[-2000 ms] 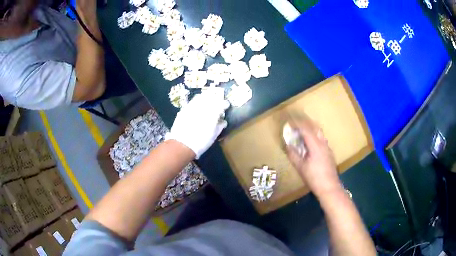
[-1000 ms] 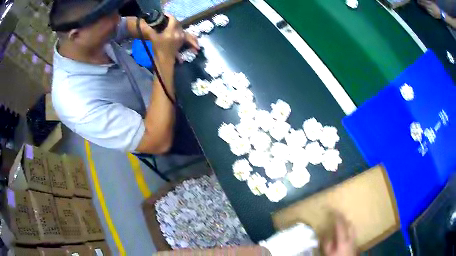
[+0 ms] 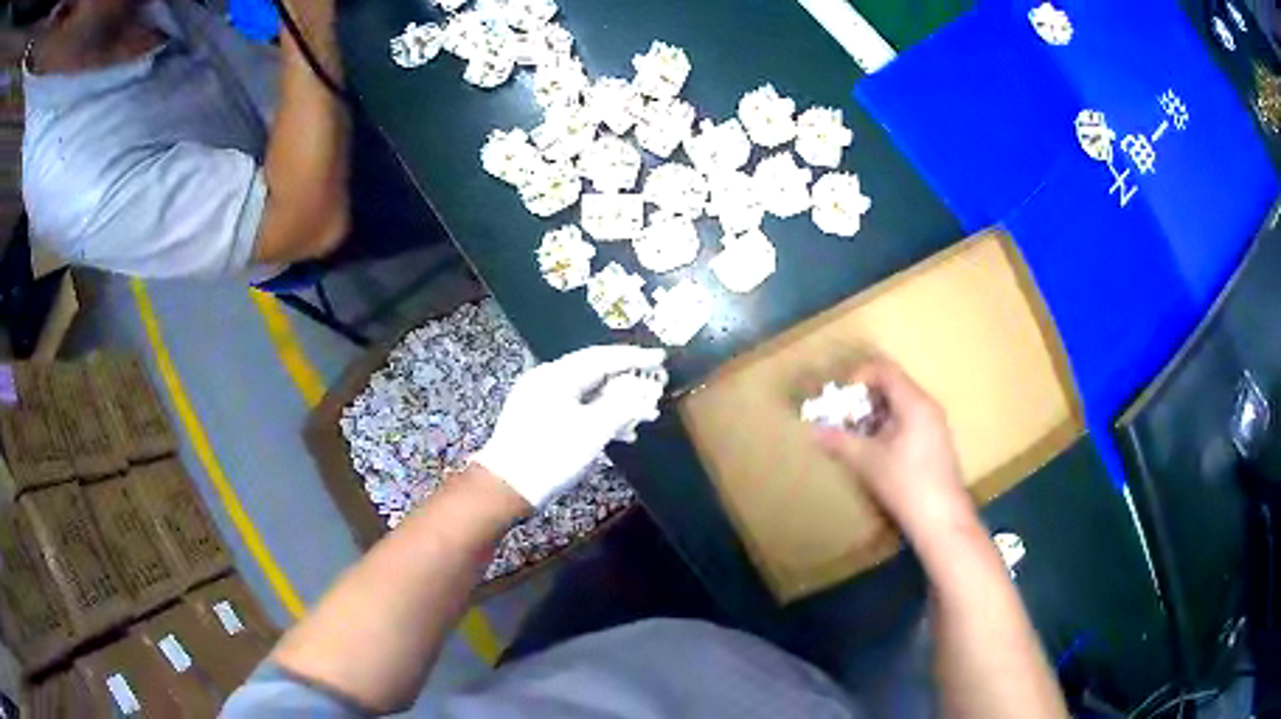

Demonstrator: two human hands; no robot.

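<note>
White lobed plastic parts [image 3: 667, 190] lie in a loose cluster on the dark green bench. My left hand [image 3: 573, 419], in a white glove, is left of the cardboard tray [image 3: 766, 541], below the cluster. Its fingers are curled round something whitish-grey that is mostly hidden. My bare right hand [image 3: 899, 436] is over the tray and holds a white plastic part [image 3: 843, 405] between thumb and fingers. No loose parts show in the visible part of the tray.
A blue sheet [image 3: 1040, 127] with white lettering lies beyond the tray, with white parts on it. A deep carton [image 3: 436, 407] full of small parts stands on the floor at left. A co-worker [image 3: 183, 155] is at upper left. A black tote [image 3: 1222, 379] is at right.
The view swung toward the co-worker and back. The white pieces seen in the tray two seconds ago are gone from there. A white part now shows in my right hand.
</note>
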